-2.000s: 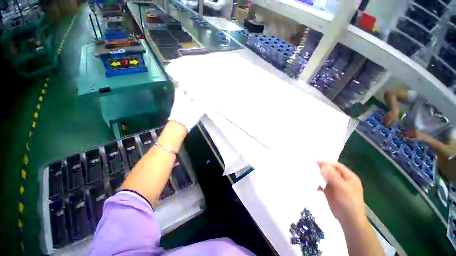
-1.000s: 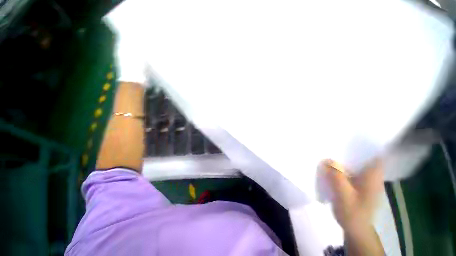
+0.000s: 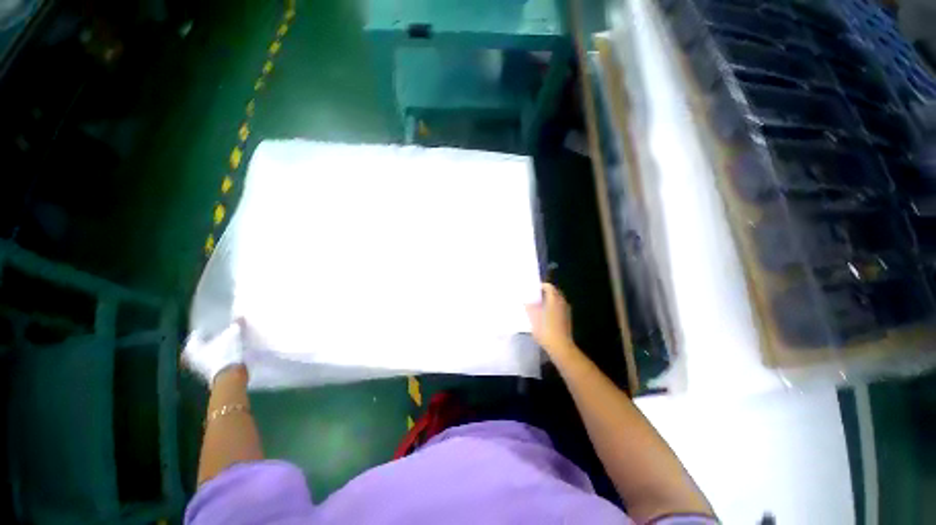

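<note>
A large white foam sheet (image 3: 390, 256) lies level in front of me, with a looser translucent edge at its left and front. My left hand (image 3: 218, 351), in a white glove, is at its front left corner, fingers on the edge. My bare right hand (image 3: 551, 318) grips its right edge near the front corner. What lies under the sheet is hidden.
At right, a clear tray of black housings (image 3: 821, 205) sits over a tan cardboard edge. The white work sheet (image 3: 754, 451) is at lower right. A green bench (image 3: 462, 15) stands ahead, a green frame (image 3: 87, 390) at left. Yellow-black tape marks the floor.
The foam sheet has moved from the bench to the left and now covers the tray of housings seen there before. Both hands moved with it, and the view has turned left and down.
</note>
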